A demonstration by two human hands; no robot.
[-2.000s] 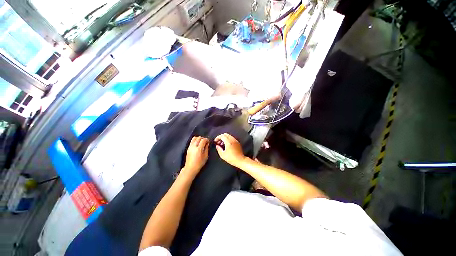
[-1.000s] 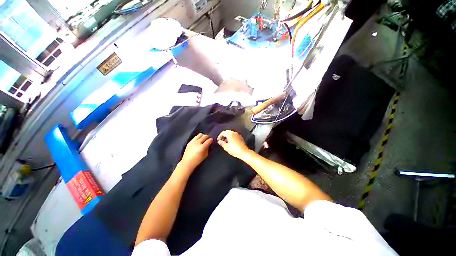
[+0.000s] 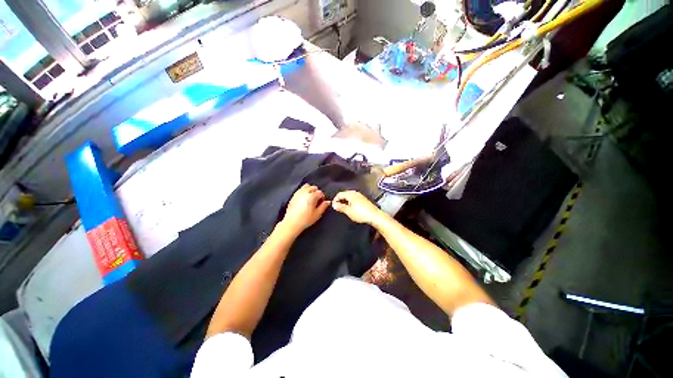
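Note:
A dark suit jacket [image 3: 221, 229] lies spread over the navy padded board [image 3: 103, 332], its neck end toward the iron. A hanger hook [image 3: 358, 158] sticks out at the neck. My left hand [image 3: 306, 207] and my right hand [image 3: 354, 207] are close together on the upper front of the jacket. The fingertips of both hands are pinched at the jacket front; what lies between them is too small to tell. The steam iron [image 3: 413, 177] with a tan handle rests just beyond the neck, untouched.
Blue carton strips [image 3: 92, 184] lie on the white-covered table [image 3: 177, 177], one with a red label. Yellow and black hoses [image 3: 502, 52] hang at the upper right. A dark cloth [image 3: 509, 184] covers something at the right. Yellow-black tape [image 3: 550, 251] marks the floor.
The view has shifted, so the table and jacket sit differently in the picture. My hands have come nearer each other, with the fingertips almost meeting. The iron has stayed by the neck.

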